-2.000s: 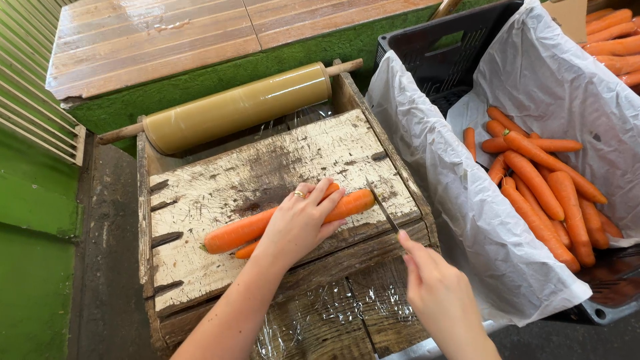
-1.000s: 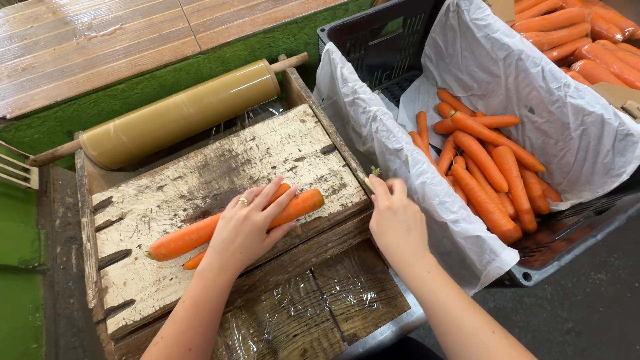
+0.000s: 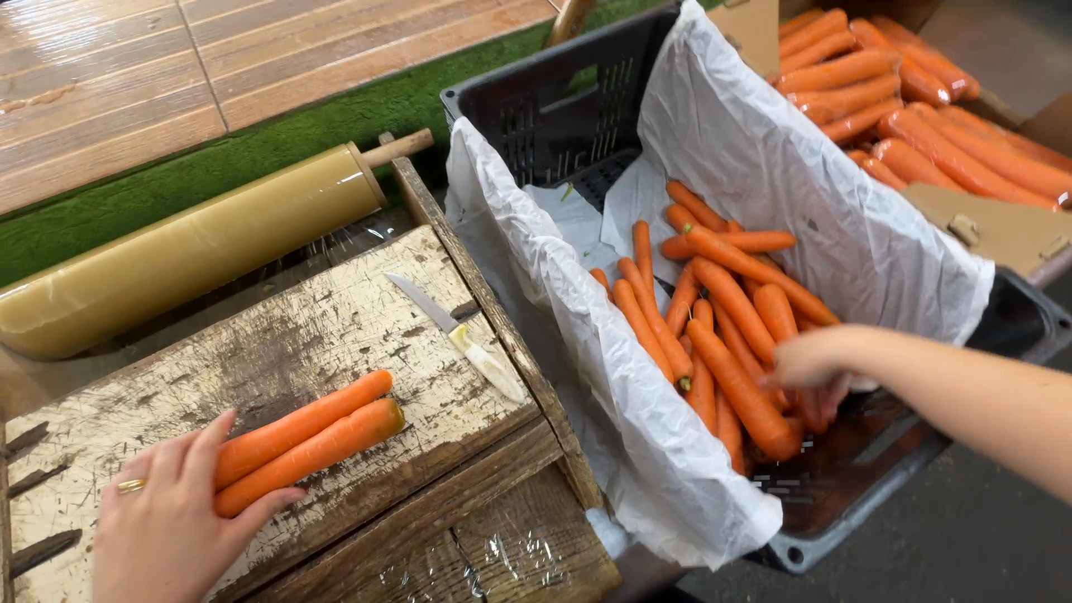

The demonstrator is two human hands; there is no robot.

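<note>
My left hand [image 3: 167, 511] rests on the scarred wooden board [image 3: 126, 419], its fingers around the near ends of two carrots [image 3: 314, 448] lying side by side. A small knife [image 3: 456, 335] with a pale handle lies on the board's right part, its blade pointing up and left. My right hand [image 3: 808, 373] reaches into a black plastic crate [image 3: 561, 79] lined with white paper [image 3: 754, 142] and touches the loose carrots [image 3: 737, 410] at their right side. Its fingers are blurred and partly hidden, so a grasp on a carrot cannot be told.
A roll of plastic film [image 3: 201, 243] on a wooden rod lies behind the board. The box's raised wooden edge [image 3: 502, 327] stands between board and crate. Film-wrapped carrots [image 3: 921, 109] fill a cardboard box at the upper right. A tiled surface [image 3: 251, 59] runs along the back.
My right hand has let go of the knife, now on the board, and moved right into the crate. My left hand has shifted to the carrots' left ends. The view has swung right.
</note>
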